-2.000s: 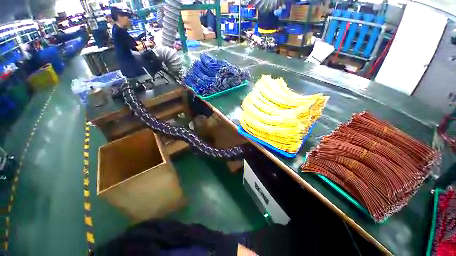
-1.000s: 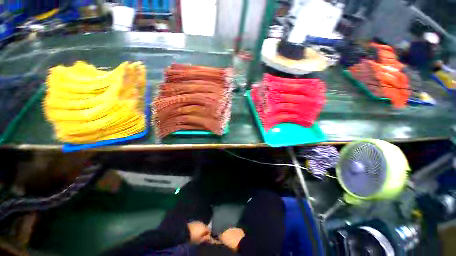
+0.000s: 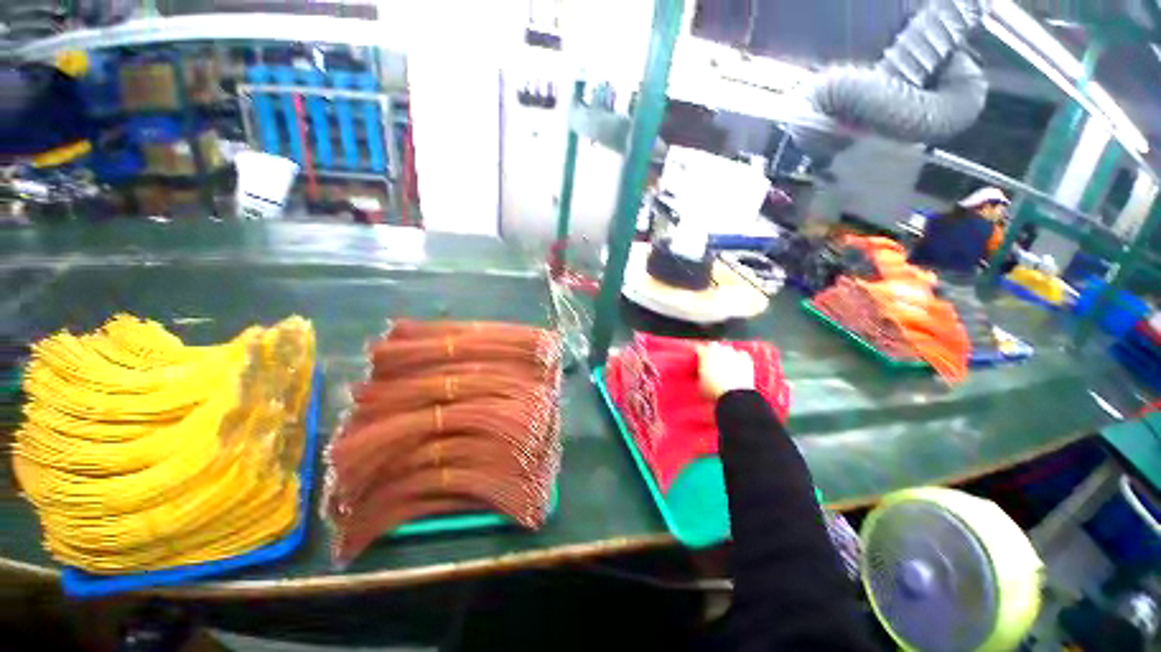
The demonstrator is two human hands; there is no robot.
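My right hand (image 3: 727, 369) lies on the upper part of the stack of red lead wires (image 3: 681, 420). Its sleeve reaches up from the bottom edge across the front of the stack. The fingers are small and blurred against the wires, so whether they grip a bundle cannot be told. The red stack lies in layers in a green tray (image 3: 699, 507), whose bare front part shows. My left hand is out of the picture.
Brown wires (image 3: 446, 427) and yellow wires (image 3: 166, 439) lie in trays to the left. Orange wires (image 3: 898, 306) lie farther right. A lime-rimmed fan (image 3: 949, 573) stands at the bench's front edge. A white disc (image 3: 694, 290) is behind the red stack. A person (image 3: 955, 242) is at the back right.
The view has swung right from the crates and blue wires to the red stack. My hands were together low at my lap; now my right arm is stretched out onto the red wires.
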